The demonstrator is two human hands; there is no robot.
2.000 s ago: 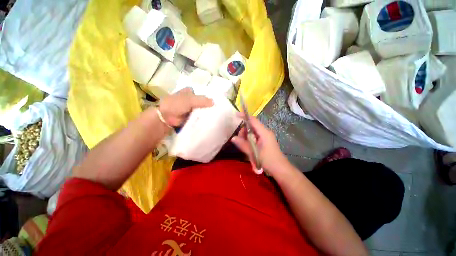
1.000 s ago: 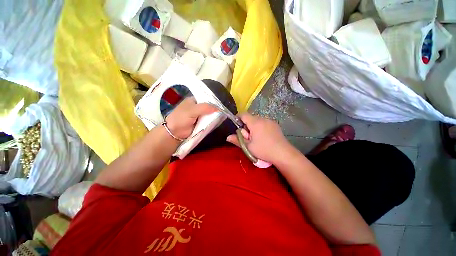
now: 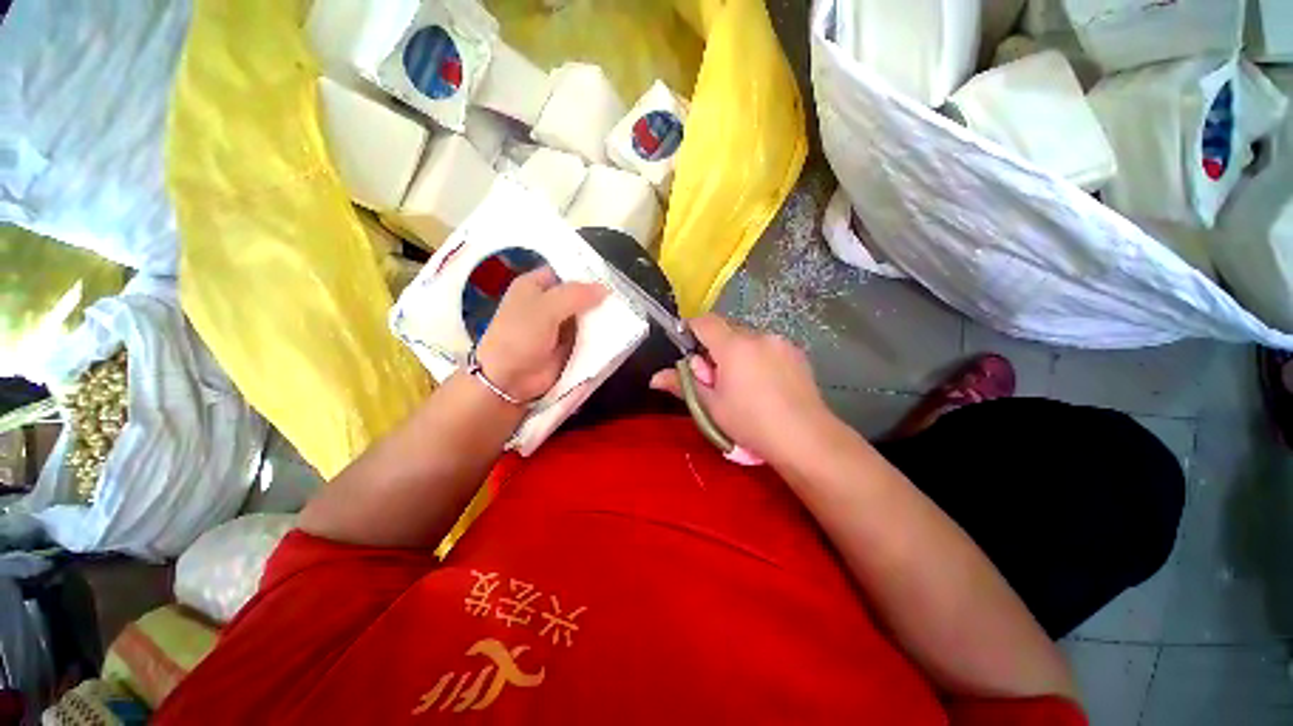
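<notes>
A white square piece [image 3: 475, 234] with a round blue-and-red emblem [image 3: 489, 291] is held tilted over my lap. My left hand [image 3: 536, 336] grips it, fingers over the emblem face. My right hand [image 3: 752, 380] holds the scissors [image 3: 692, 390] by the greenish and pink handles. The blades point up and left, by the right edge of the piece. I cannot tell if they touch it or are parted.
An open yellow sack [image 3: 248, 227] of white blocks [image 3: 372, 142] stands in front. A white sack [image 3: 964, 234] of blocks is at the right. Pale clippings [image 3: 797, 277] lie on the floor between. A small sack of beige-gold pieces [image 3: 97, 426] is at the left. A foot [image 3: 978, 383] shows beside my dark-trousered leg.
The white piece has been turned, so its emblem face now shows where a plain side showed two seconds ago. Since one second ago, my left hand has shifted slightly on it.
</notes>
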